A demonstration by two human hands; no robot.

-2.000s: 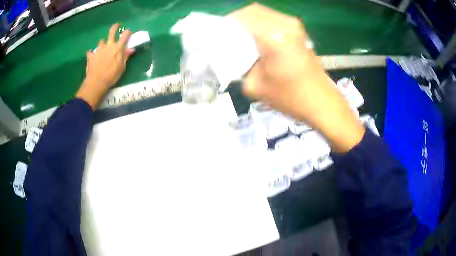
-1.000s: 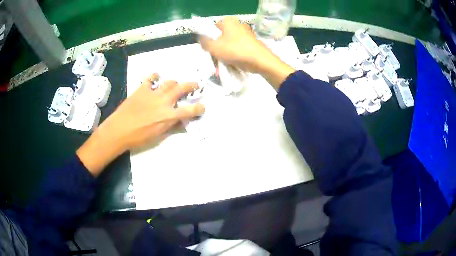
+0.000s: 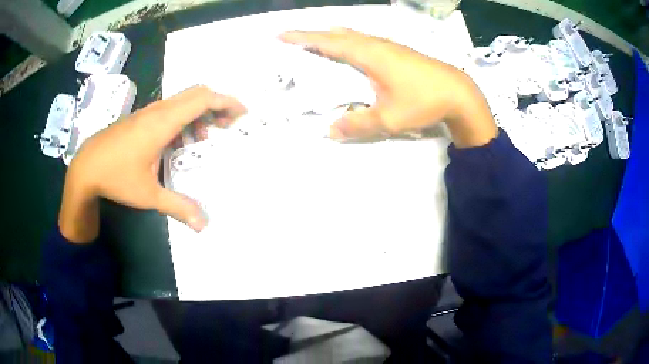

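My left hand [image 3: 132, 156] arches over the left part of the white sheet [image 3: 306, 249], thumb and fingers apart. A white unit [image 3: 186, 162] with a round mark lies between them, partly hidden by the hand; no grip on it shows. My right hand [image 3: 405, 89] is over the sheet's upper right, thumb and fingers spread, with no held thing visible. White shapes below it blend into the sheet, so cloth and units there are hard to tell apart. Small pins [image 3: 283, 82] show near the sheet's upper middle.
A left group of white units [image 3: 107, 99] stands beside the sheet. A larger right group [image 3: 562, 131] is on the dark green bench. The clear bottle's base [image 3: 430, 7] is cut off at the top edge. A blue bin [image 3: 633, 192] is at right. The pale belt edge curves across the top corners.
The view has tipped down toward the sheet. My left hand has moved left and opened wider. My right hand has moved right, its fingers now spread; the cloth seen at it earlier no longer shows clearly.
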